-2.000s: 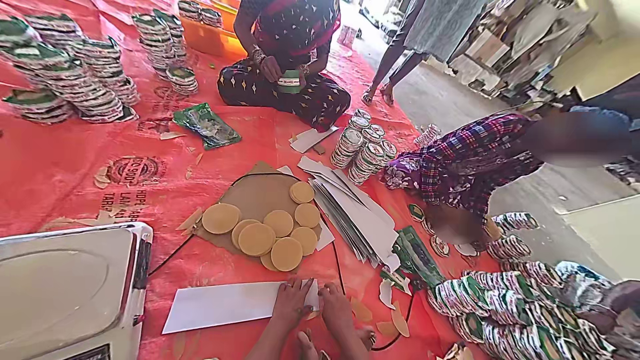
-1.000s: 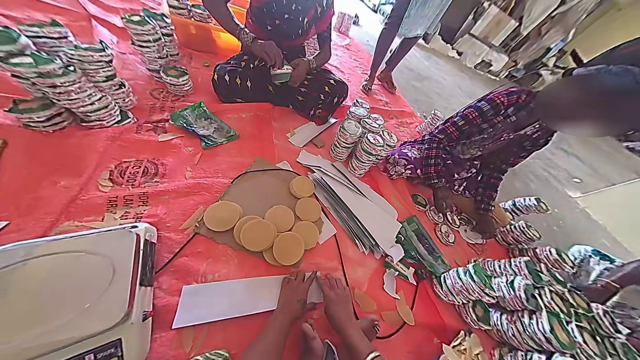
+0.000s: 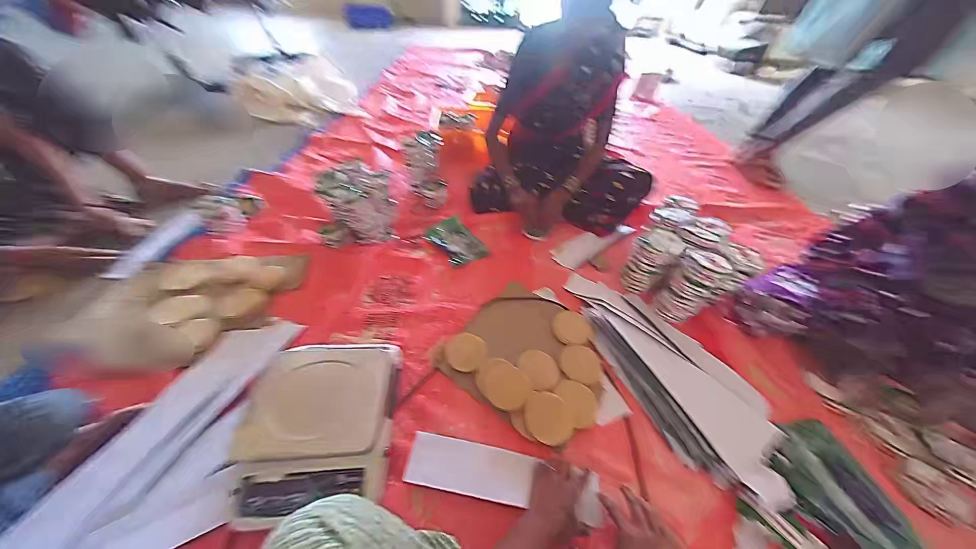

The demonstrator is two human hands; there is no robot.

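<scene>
A white paper strip lies on the red plastic sheet in front of me. My left hand rests on the strip's right end, palm down. Close on its right, beside the strip's end, is my right hand, blurred, with its fingers apart. Beyond them, several round tan discs lie on and around a piece of brown cardboard. To the right is a fanned stack of long white and grey sheets. An electronic weighing scale stands left of the strip.
Stacks of round packets stand behind the sheets, and a green packet lies further back. A person sits across from me; others are at both sides. More discs and long white sheets lie left. Green cloth shows at the bottom.
The view has swung left and up, bringing the left-side people, discs and sheets into sight. My hands stay at the strip's right end.
</scene>
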